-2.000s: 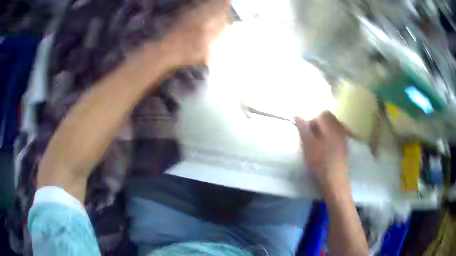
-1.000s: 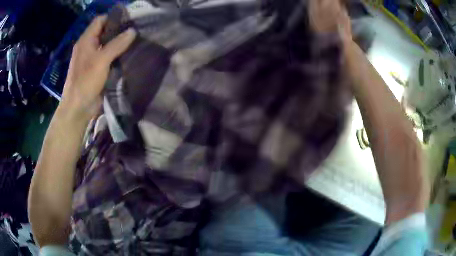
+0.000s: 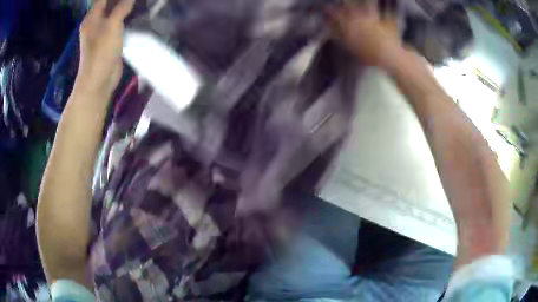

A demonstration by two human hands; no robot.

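Observation:
A large plaid garment piece (image 3: 171, 218) in dark purple-brown, cream and grey hangs over the table's left part and my lap, blurred by motion. A white strip or patch (image 3: 162, 69) shows on it beside my left hand. My left hand (image 3: 103, 41) is at the top left at the cloth's edge, its fingertips cut off by the frame's top. My right hand (image 3: 363, 35) is at the upper middle on the cloth, blurred, its fingers partly lost in the folds.
The white table (image 3: 389, 156) lies to the right, with a measuring tape (image 3: 407, 206) along its front edge. Pale machine parts (image 3: 510, 138) stand under glaring light at the right. A blue bin rim (image 3: 53, 97) is at the upper left. My jeans show below.
Since one second ago, the cloth has shifted left and uncovered more table. My right hand has moved left, my left hand slightly up. Earlier, my right hand was at the table near a thin tool.

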